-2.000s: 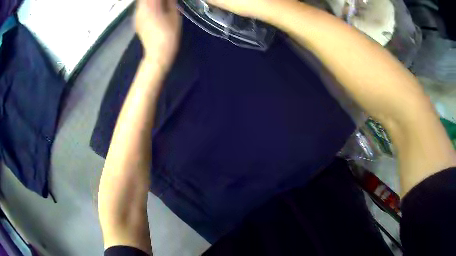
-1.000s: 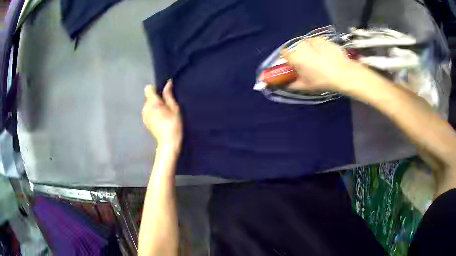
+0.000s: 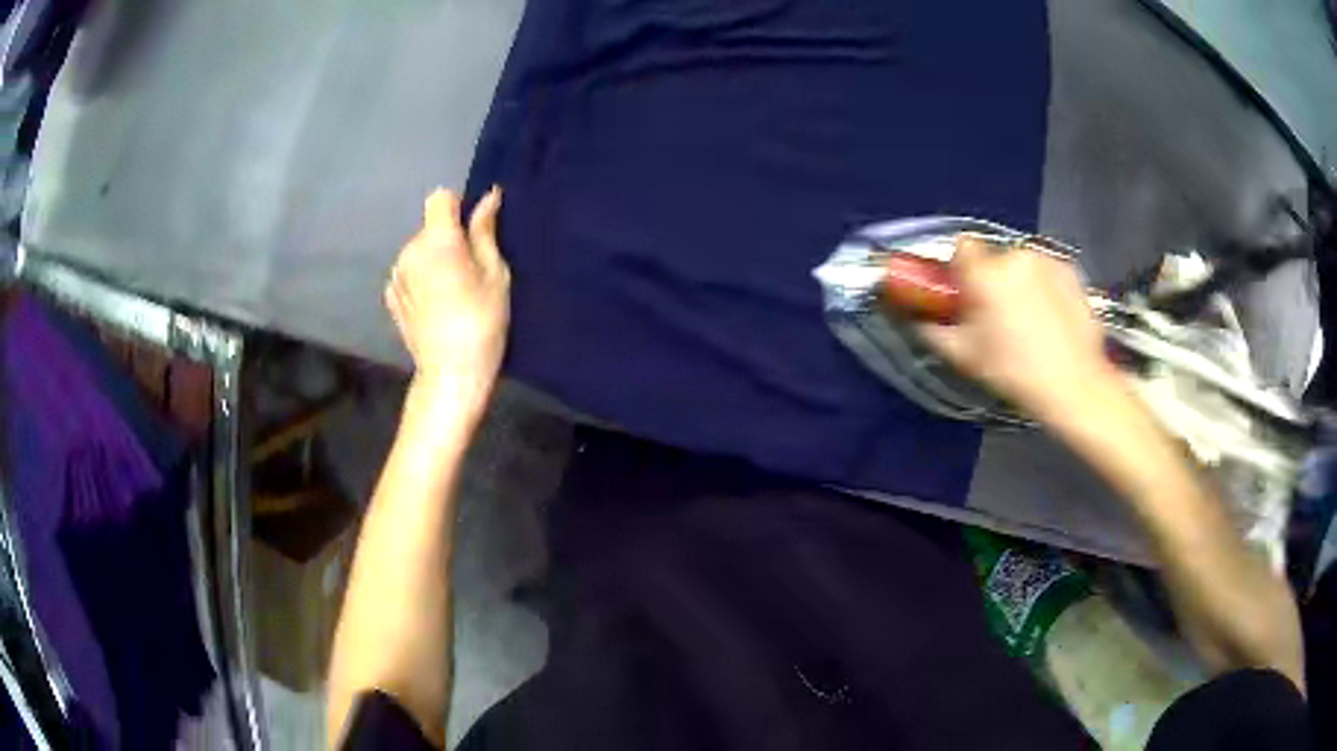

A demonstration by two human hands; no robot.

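A navy garment panel (image 3: 704,235) lies on the grey cloth-covered pressing table (image 3: 279,162), with soft creases across it and its near edge at the table's front. My right hand (image 3: 1019,316) is closed on the red-brown handle of the steam iron (image 3: 916,301). The iron lies over the panel's right part, its pointed tip towards the left, and is slightly blurred. My left hand (image 3: 450,279) is at the panel's left edge, thumb and finger apart; whether it pinches the cloth is hidden.
A pale wrapped hose (image 3: 1210,382) trails from the iron to the right. Purple and navy pieces (image 3: 88,440) hang at a metal-framed stand (image 3: 227,484) at lower left. Green plastic sacking (image 3: 1026,580) lies below the table at right.
The iron has shifted towards the panel's near right part in my right hand. My left hand stays by the left edge. The view has turned, and the far navy piece has left the picture.
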